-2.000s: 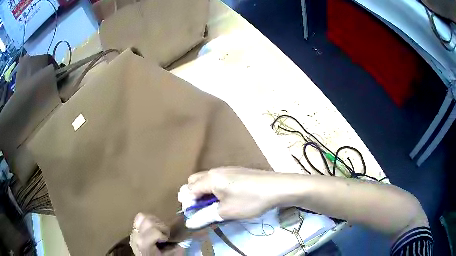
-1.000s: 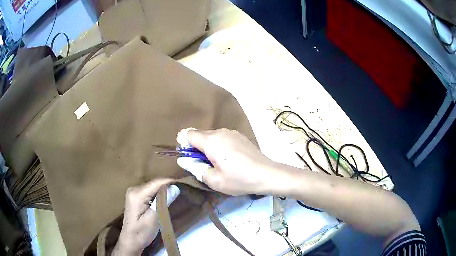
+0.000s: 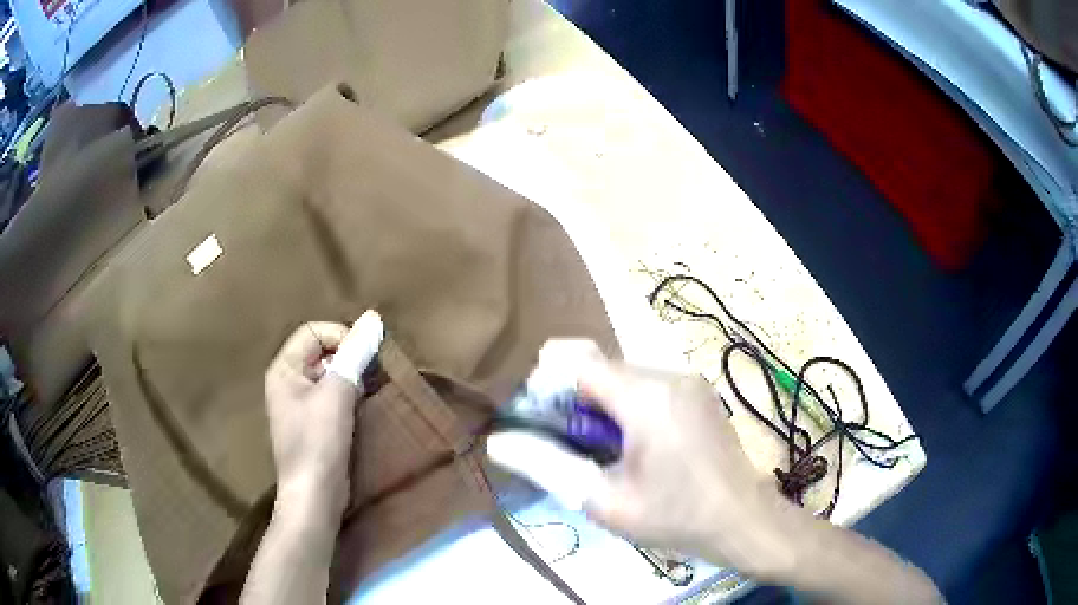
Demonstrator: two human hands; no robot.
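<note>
A brown tote bag (image 3: 260, 307) lies spread over the table, with a pale label (image 3: 203, 253) at its upper left. My left hand (image 3: 319, 390), white cover on the thumb, grips the bag's top edge near a strap (image 3: 426, 414). The redder inside of the bag shows below it. My right hand (image 3: 638, 443), blurred, holds thread snips (image 3: 579, 428) with purple-blue grips beside the strap, right of my left hand. White covers show on its fingers. The snips' blades are too blurred to make out.
A tangled black cord (image 3: 768, 366) with a green bit and thread scraps lie on the pale table (image 3: 674, 177) at right. Another brown bag (image 3: 378, 53) stands behind. Dark bags and bunched straps (image 3: 80, 420) are at left. A white sheet (image 3: 455, 567) lies under the bag.
My left hand has moved up and now pinches the bag's edge, opening it to show the inside. My right hand with the snips has moved right and down from over the bag.
</note>
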